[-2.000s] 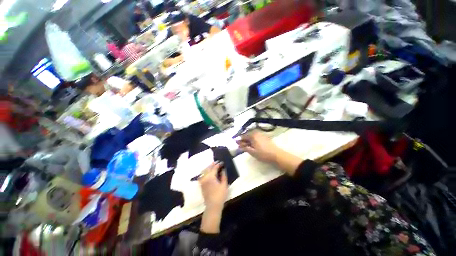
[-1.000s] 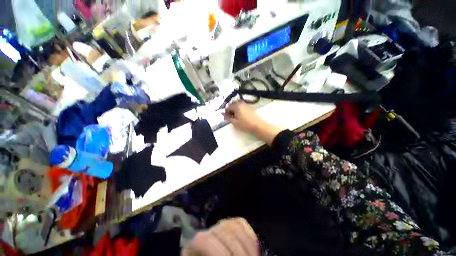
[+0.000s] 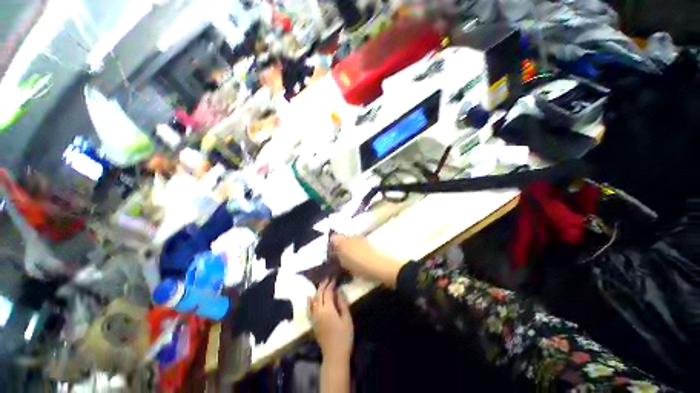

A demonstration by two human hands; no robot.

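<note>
A small black cloth piece [image 3: 321, 270] lies near the table's front edge, between my two hands and partly hidden by them. My left hand [image 3: 330, 307] is at its near side with fingers curled on it. My right hand [image 3: 354, 255] is at its right side, fingertips on or beside the cloth; blur hides the exact grip. The white sewing machine [image 3: 449, 115] with a lit blue display stands behind. A black heap of pieces [image 3: 288, 233] lies left of the needle area, and another jagged black stack [image 3: 262, 308] lies at the left table edge.
A long black strip [image 3: 491, 181] runs right across the table. Scissors [image 3: 397, 189] lie by it. A blue bottle [image 3: 201, 301] and blue cloth [image 3: 196, 239] are left. Red cloth [image 3: 537, 222] hangs right of the wooden table edge [image 3: 483, 221]. A red object [image 3: 387, 61] is behind the machine.
My left hand has come up from the lap to the black piece. My right hand has moved from the needle area towards the table's front edge. The camera view has tilted up.
</note>
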